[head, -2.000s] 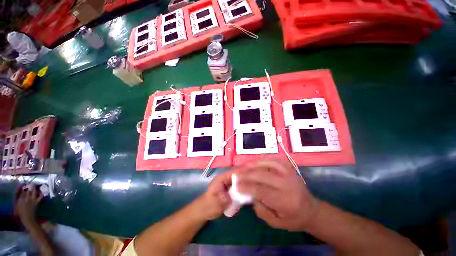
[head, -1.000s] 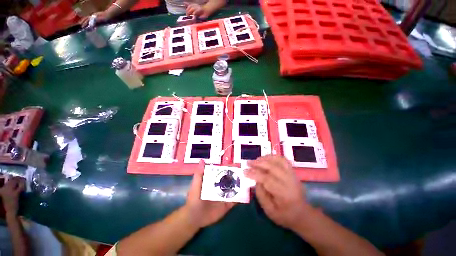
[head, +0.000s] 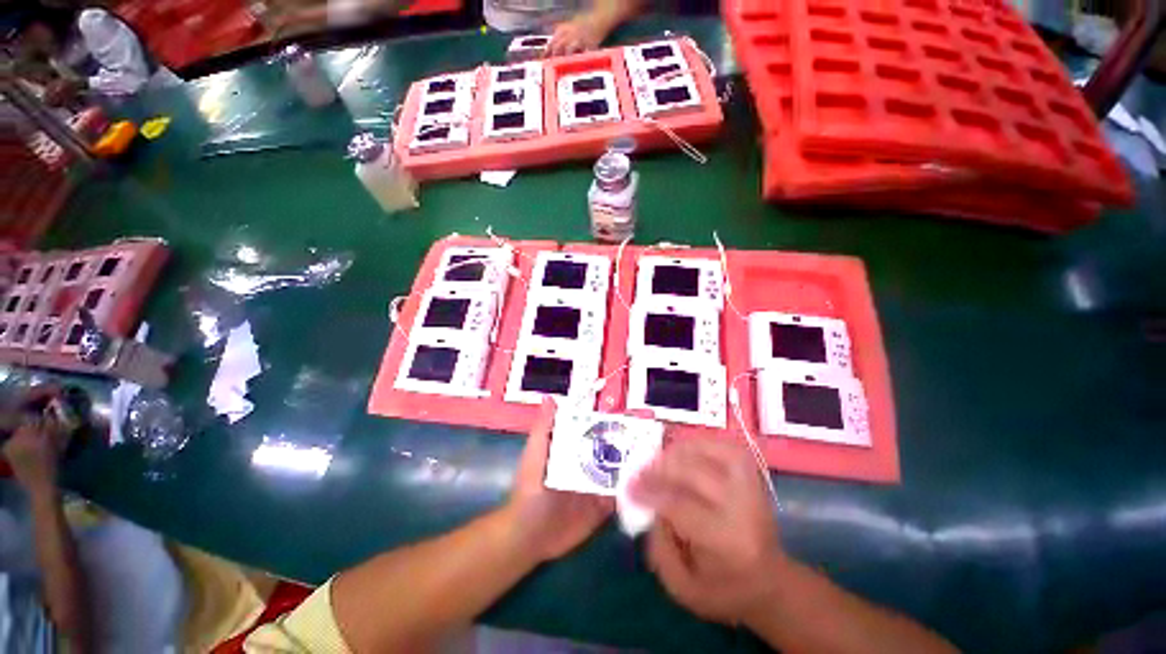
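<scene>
My left hand (head: 552, 501) holds a white digital camera (head: 586, 452) with its round lens ring facing up, just in front of the foam tray. My right hand (head: 707, 517) is slightly blurred and holds a small white cloth (head: 636, 496) at the camera's right end. The flat red-pink foam tray (head: 818, 460) holds white cameras in four columns, dark screens up. The rightmost column has two cameras and an empty pocket at its far end. Thin white straps loop over the tray.
A clear bottle (head: 614, 198) stands behind the tray, a second bottle (head: 382, 176) further left. Another filled tray (head: 563, 143) lies beyond. Stacked red foam trays (head: 946, 128) are at far right. White scraps (head: 235, 371) lie left. A person's arm (head: 45, 498) is at lower left.
Two seconds ago my hands were close together around white material. The camera then showed lens up in my left hand; the cloth now sits lower at its right end. The view has shifted.
</scene>
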